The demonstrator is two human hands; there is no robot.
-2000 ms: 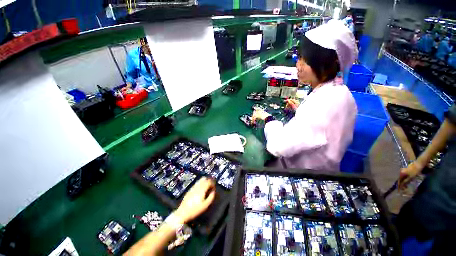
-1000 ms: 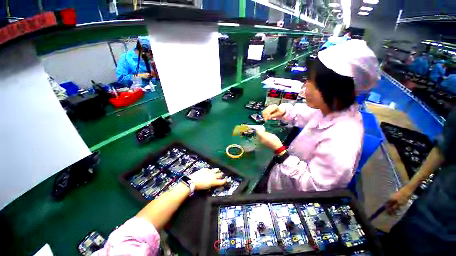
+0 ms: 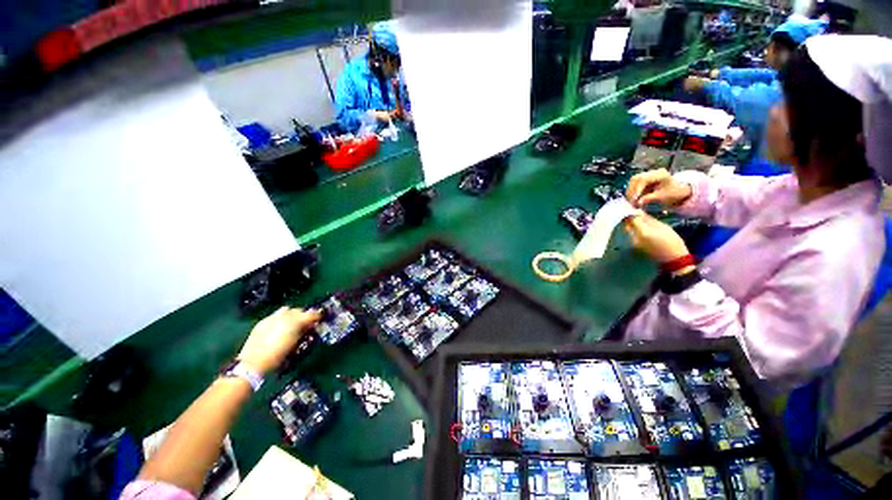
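My left hand (image 3: pixel 279 337) reaches in from the lower left, its fingertips at the left edge of a circuit board assembly (image 3: pixel 335 321) by the left corner of a black tray (image 3: pixel 523 317). Whether the fingers grip the board is unclear. Several boards lie in the tray's left and middle part; its right part is bare black. A second black tray (image 3: pixel 446 410) with rows of blue-white boards is at the front right, cut off by the lower edge. Another board (image 3: pixel 299 410) lies on the green bench below my hand. My right hand is not in view.
Small white parts (image 3: pixel 373 392) and a white piece (image 3: pixel 411 441) lie near the trays. Dark housings (image 3: pixel 404 210) line the bench back below hanging white sheets (image 3: pixel 465 88). A tape roll (image 3: pixel 554 266) lies beside a person in pink (image 3: pixel 782 273).
My left hand has moved from the right side of the farther tray to its left corner. That tray's right part no longer holds boards. The view has turned, and the neighbouring person holds up a pale strip.
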